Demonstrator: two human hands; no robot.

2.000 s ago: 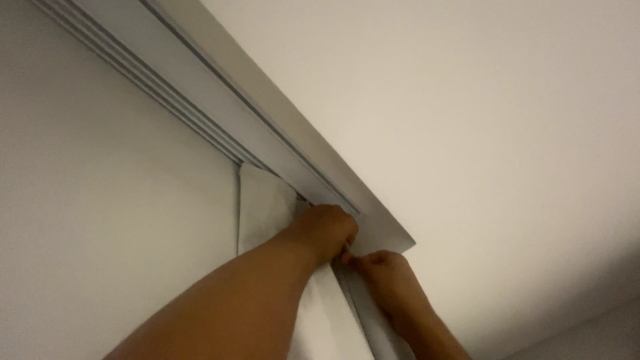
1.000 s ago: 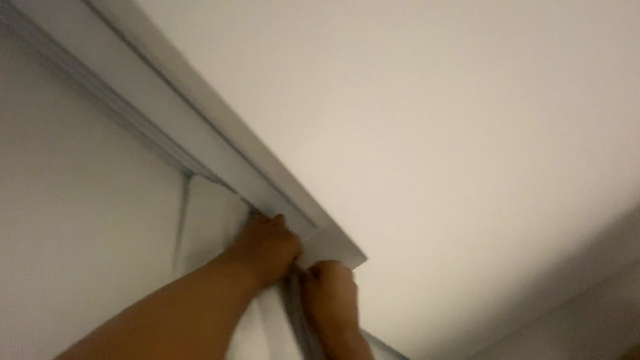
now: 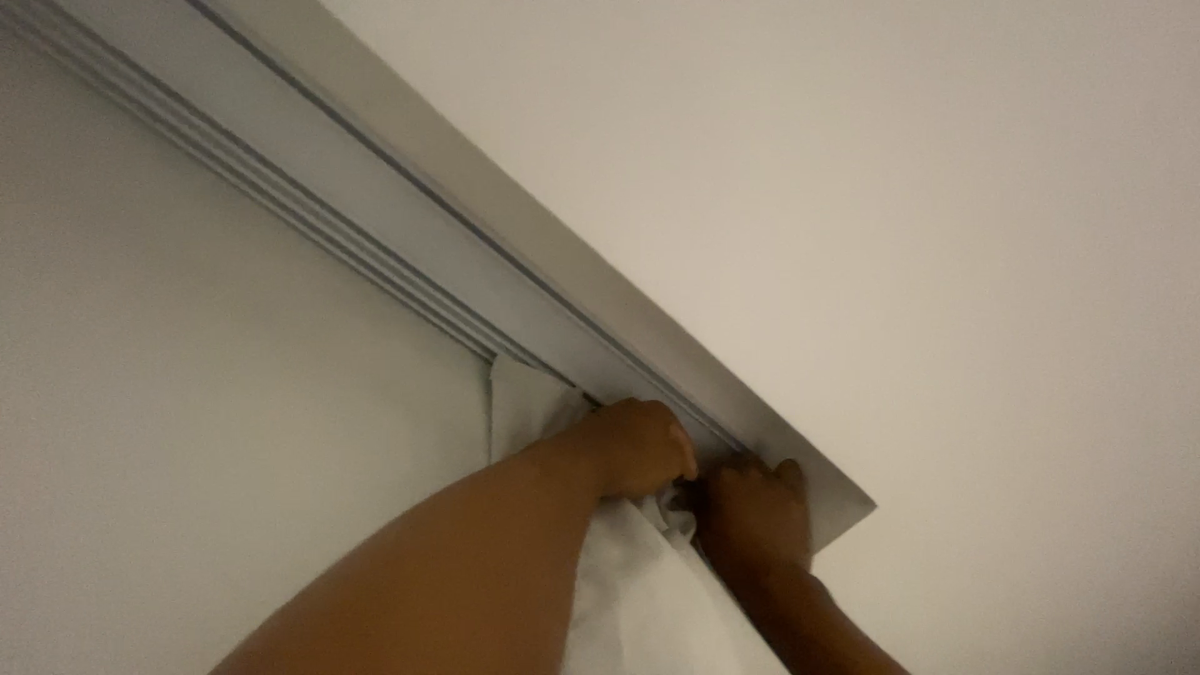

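A white curtain [image 3: 656,591] hangs from a grey multi-groove curtain track [image 3: 309,220] that runs diagonally beneath the ceiling. My left hand [image 3: 642,448] is closed on the curtain's top edge, right under the track. Just to its right, my right hand [image 3: 757,511] is raised against the underside near the track's end, its fingers bent; what lies in them is hidden. Between the two hands the cloth is bunched into small folds. The upper left corner of the curtain stands up against the track, left of my left wrist.
A pale boxed edge [image 3: 600,281] runs beside the track and ends in a corner at the lower right. The plain ceiling [image 3: 891,234] spreads beyond it. A pale wall [image 3: 234,394] lies to the left, below the track.
My right hand has moved up to the underside near the track's end; a second ago it was lower, beside the hanging cloth. My left hand stays at the curtain's top.
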